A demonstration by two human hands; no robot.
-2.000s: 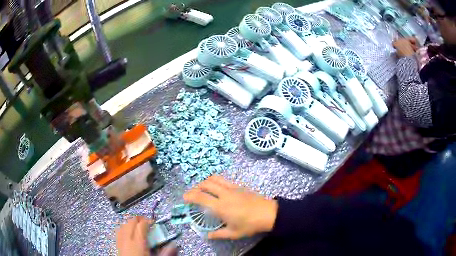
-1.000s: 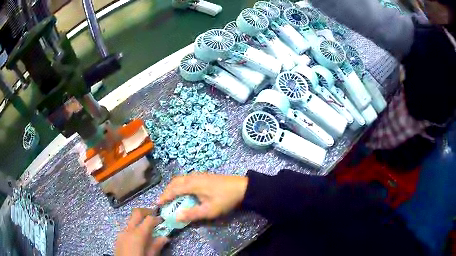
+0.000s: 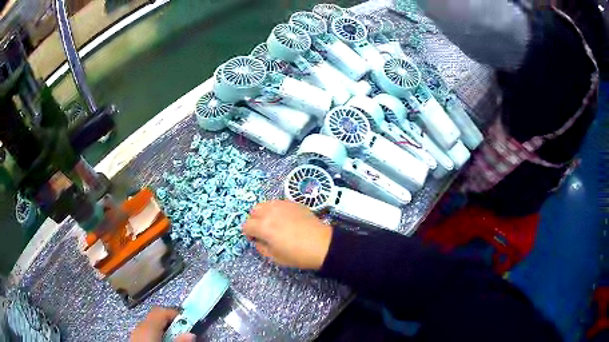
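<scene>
My left hand (image 3: 160,326), partly cut off by the bottom edge, holds a mint part-assembled fan unit (image 3: 204,294) with its round head pointing up and right. The fan head is seen edge-on. My right hand (image 3: 288,234) is at the lower right edge of the loose heap of small mint fittings (image 3: 217,190). Its fingertips point down at the heap, and whether they hold a fitting cannot be told.
The dark green press (image 3: 50,140) stands left, over an orange fixture (image 3: 133,230). Fan units (image 3: 364,208) are piled at centre right. Handle shells (image 3: 27,319) stand far left. A conveyor (image 3: 153,67) runs behind. A person (image 3: 541,100) is at the right.
My right hand has let go of the fan unit and moved up and right to the fittings. My left hand still holds the unit, lower down. The view has shifted right.
</scene>
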